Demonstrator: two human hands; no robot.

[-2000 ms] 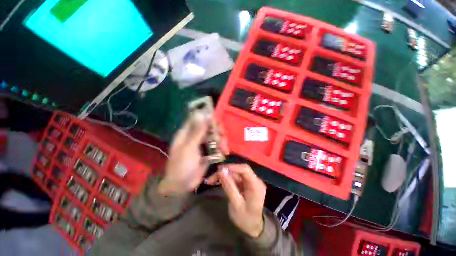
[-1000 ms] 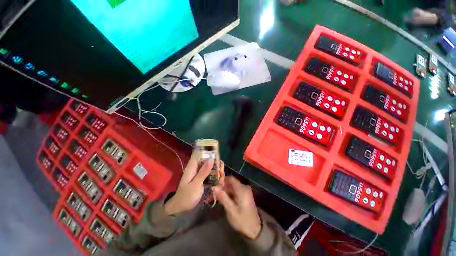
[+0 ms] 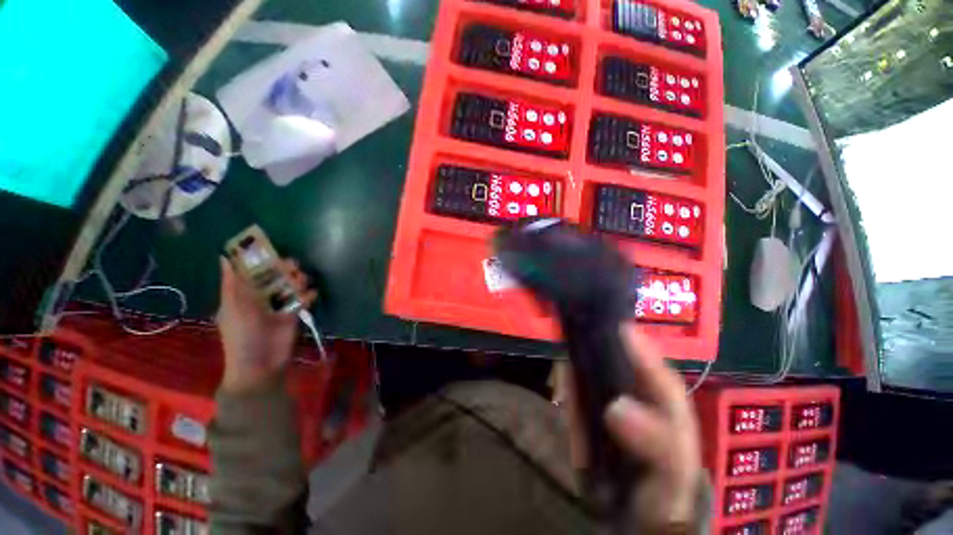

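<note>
My left hand (image 3: 254,324) holds a gold-tan mobile phone (image 3: 263,266), back up, with its open back showing, over the bench left of the tray. A thin white USB cable (image 3: 312,328) is at the phone's lower end. My right hand (image 3: 653,428) grips a black barcode scanner (image 3: 585,298), blurred, with its head over the lower part of the red phone tray (image 3: 403,274). A white barcode label (image 3: 500,276) lies in the tray's lower-left pocket, partly hidden by the scanner head. The other visible pockets hold phones, front up, with black keypads and red halves.
The left monitor (image 3: 78,99) and right monitor (image 3: 907,199) flank the tray. A white sheet (image 3: 361,89) with a pale mouse lies left, beside a coiled cable on a white disc. A white mouse (image 3: 772,274) is right. More red phone trays stand at lower left and lower right.
My right hand has left the phone and cable and now holds the scanner over the tray. My left hand has moved left with the phone. The camera view has turned and shifted right.
</note>
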